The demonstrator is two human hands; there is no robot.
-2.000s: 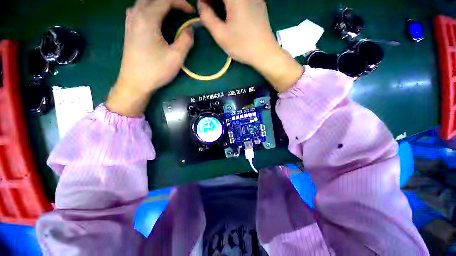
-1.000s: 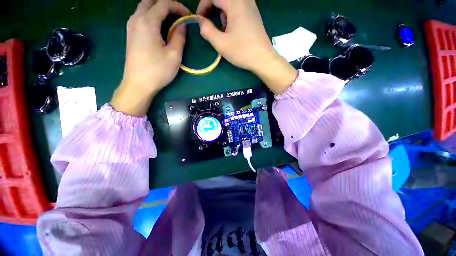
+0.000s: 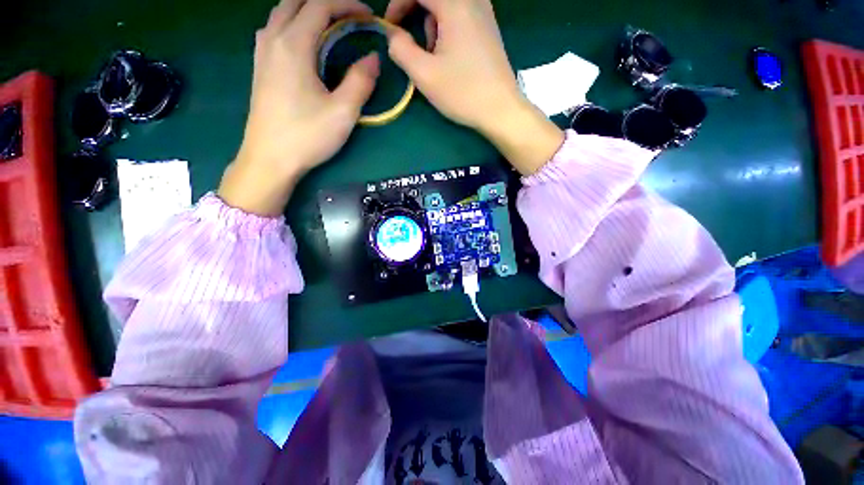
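A thin pale-yellow tape roll [image 3: 387, 117] is held between both hands above the test fixture. My left hand [image 3: 308, 95] grips its left side, with the thumb inside the ring. My right hand [image 3: 455, 66] has its fingertips on the ring's upper right edge; some fingertips are cut off by the top of the picture. The black test fixture [image 3: 352, 280] lies below the hands. A round display module [image 3: 399, 238], lit white and light blue, sits on its left part. A blue driver board [image 3: 464, 237] is on its right part, with a white cable [image 3: 473, 290] at its lower edge.
Black modules lie in clusters at the left [image 3: 121, 83] and right [image 3: 651, 125]. A white paper slip [image 3: 154, 194] is at left, a white scrap [image 3: 561, 82] and a blue round item [image 3: 766, 68] at right. Red trays stand at the left [image 3: 38, 246] and right [image 3: 838, 142] edges.
The tape roll has shifted slightly up, and the left hand has moved a little to the right with its thumb now inside the ring. The right hand stays at the ring's upper right.
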